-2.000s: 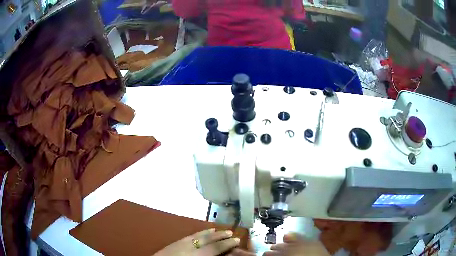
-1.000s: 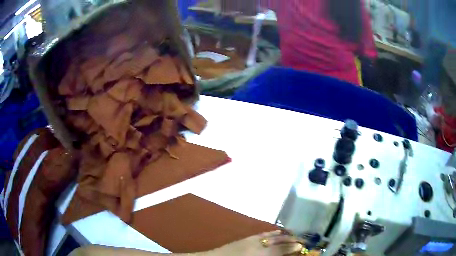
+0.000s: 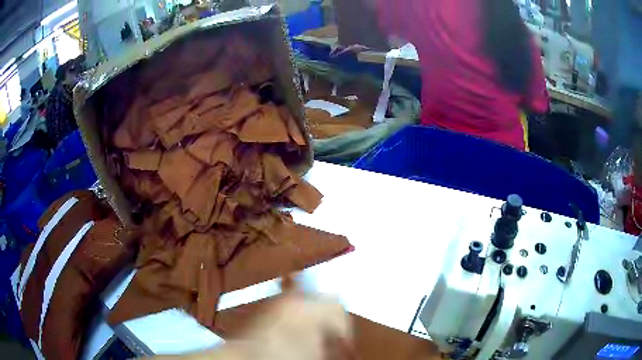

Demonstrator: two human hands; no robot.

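My left hand (image 3: 299, 327) is at the bottom centre, blurred, over a flat rust-brown fabric panel (image 3: 387, 341) left of the sewing machine head (image 3: 535, 274). Its fingers point toward the heap, and whether it holds anything cannot be made out. The heap of small rust-brown cut pieces (image 3: 190, 169) spills from a carton (image 3: 84, 116) lying on its side. A larger pointed panel (image 3: 303, 246) with a reddish tip lies under the heap. My right hand is out of the picture. The needle area is cut off at the bottom edge.
A rust-brown bundle with white strips (image 3: 60, 274) is at the far left. A blue bin (image 3: 479, 165) stands behind the white table (image 3: 394, 228). A person in a red top (image 3: 464, 77) is beyond it. The machine's control panel (image 3: 612, 337) is at the lower right.
The view has swung left, moving the machine to the right. My left hand has left the needle area and moved toward the heap. My right hand has gone out of the picture.
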